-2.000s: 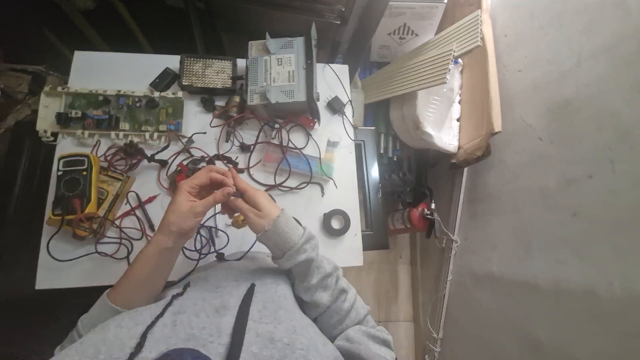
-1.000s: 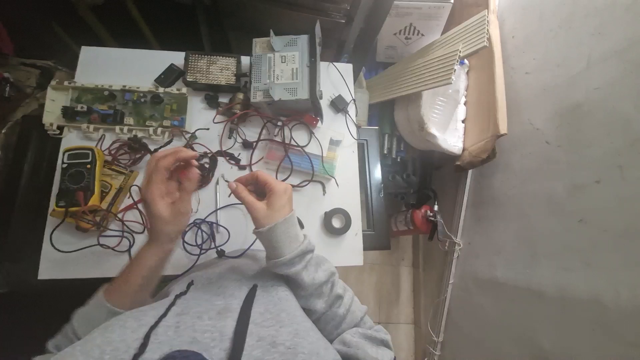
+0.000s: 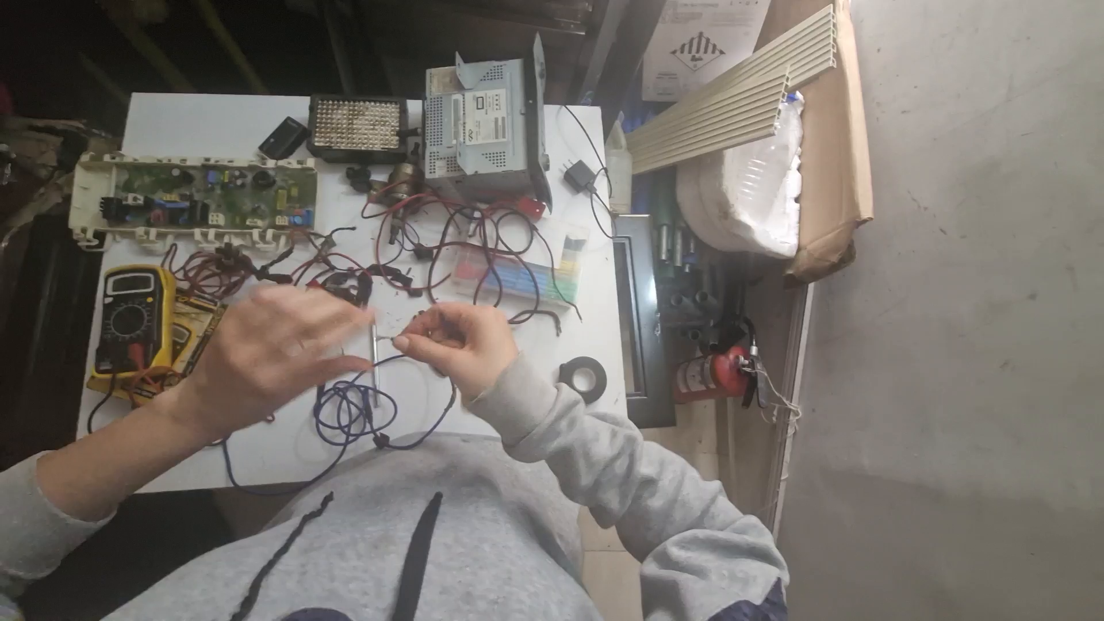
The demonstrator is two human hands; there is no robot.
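Observation:
My right hand [image 3: 461, 345] pinches the end of a thin blue wire [image 3: 345, 418], whose loops lie on the white table near my body. Facing it, my left hand [image 3: 272, 349] is blurred; its thumb and fingers are apart with nothing seen between them. A thin metal rod [image 3: 375, 371] lies between the hands. Beyond them are tangled red and black wires [image 3: 444, 250] and a clear case of coloured sleeves [image 3: 517, 280]. A yellow multimeter [image 3: 131, 319] lies left of my left hand, and a roll of black tape [image 3: 584, 379] to the right of my right wrist.
Along the table's far side are a circuit board in a plastic frame [image 3: 211, 198], an LED light panel [image 3: 358, 125], a metal car stereo unit [image 3: 483, 129] and a black plug adapter [image 3: 580, 176]. A fire extinguisher [image 3: 714, 375] is beyond the right edge.
Two seconds ago my hands were together; they moved apart, and my left hand now reaches back towards my right. The thin rod shows between them, where earlier they covered that spot.

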